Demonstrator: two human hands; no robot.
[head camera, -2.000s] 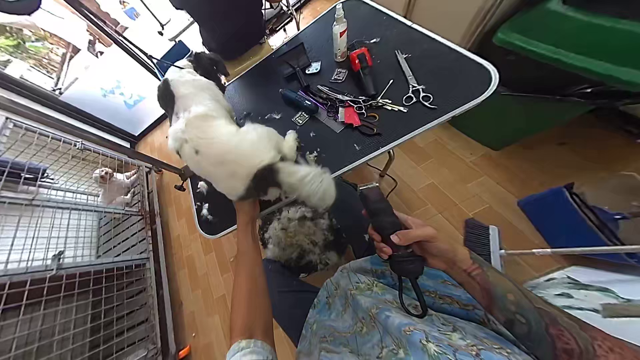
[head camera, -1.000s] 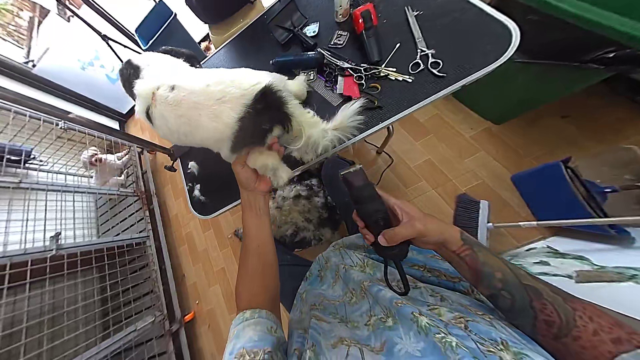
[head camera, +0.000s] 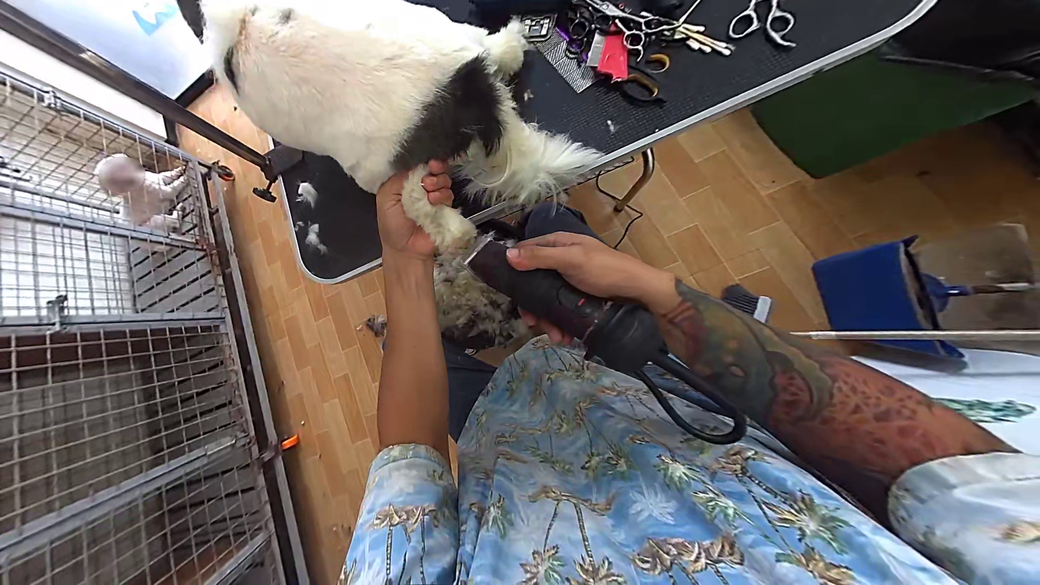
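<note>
A white dog with black patches (head camera: 349, 81) stands on the black grooming table (head camera: 333, 219), its fluffy tail pointing right. My left hand (head camera: 410, 211) is closed around one of its hind legs (head camera: 439, 215). In my right hand (head camera: 569, 272) is a black electric hair clipper (head camera: 540, 288), its blade end close to the paw; whether they touch I cannot tell. The clipper's cord loops down over my shirt. Cut fur (head camera: 475, 305) lies in a heap below the table edge, partly behind my hands.
Scissors (head camera: 764, 20), a red comb (head camera: 611, 55) and cotton swabs (head camera: 703, 39) lie on the table. A wire cage (head camera: 122, 349) with a small light dog (head camera: 138, 191) is at left. A blue dustpan (head camera: 886, 292) and a broom (head camera: 746, 302) are on the right.
My left hand has taken hold of the hind leg, which it was not gripping two seconds ago. The clipper has come closer to the paw. The view has moved nearer to the dog.
</note>
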